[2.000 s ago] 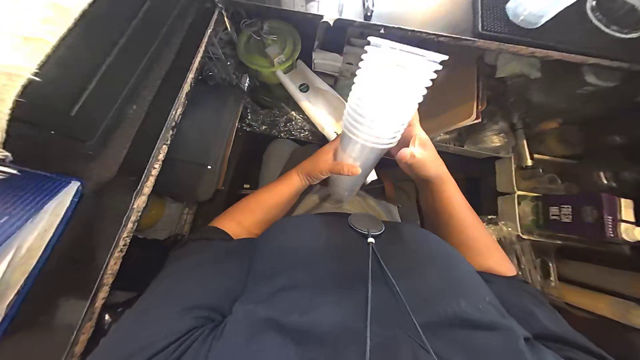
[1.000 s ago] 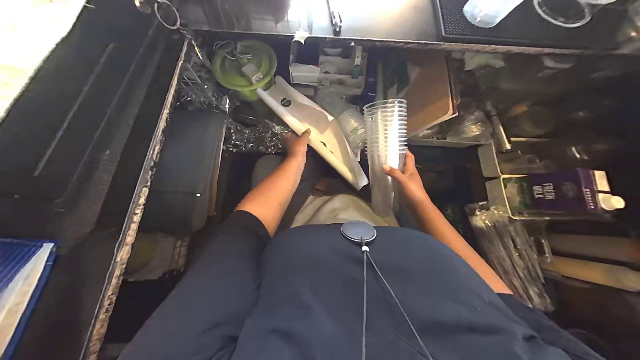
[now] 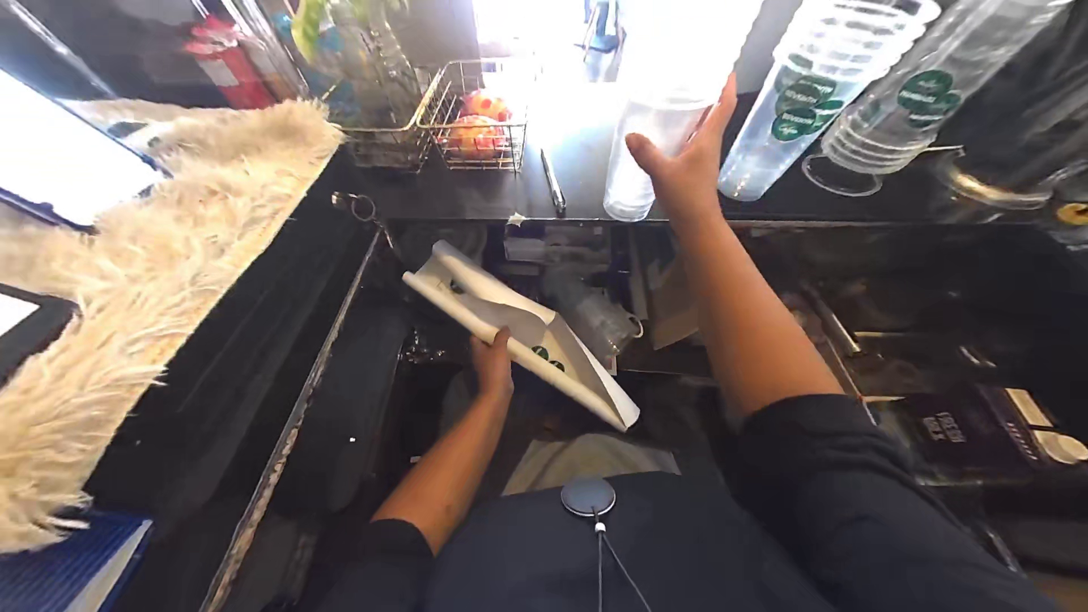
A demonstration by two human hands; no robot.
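Observation:
My right hand (image 3: 693,166) is around a tall stack of clear plastic cups (image 3: 650,140), which stands near the edge of the black counter; its upper part is washed out by glare. To its right lean more stacks of plastic cups (image 3: 786,115) bearing green stickers (image 3: 803,100). Lower down, my left hand (image 3: 493,361) grips the near edge of an open white sheet or sleeve with curled sides (image 3: 586,357), thumb on top. Green round stickers (image 3: 548,359) show inside it.
On the counter are a wire basket (image 3: 484,153) with round red-orange fruit, a pen (image 3: 552,183) and a clear cup stack (image 3: 892,127). Cream fur (image 3: 212,212) covers the left ledge. Below are cluttered shelves and a purple milk carton (image 3: 952,429).
My right hand has moved the cup stack from in front of my body up to the counter. My left hand left the stack and took hold of the white sheet. The view has tilted up.

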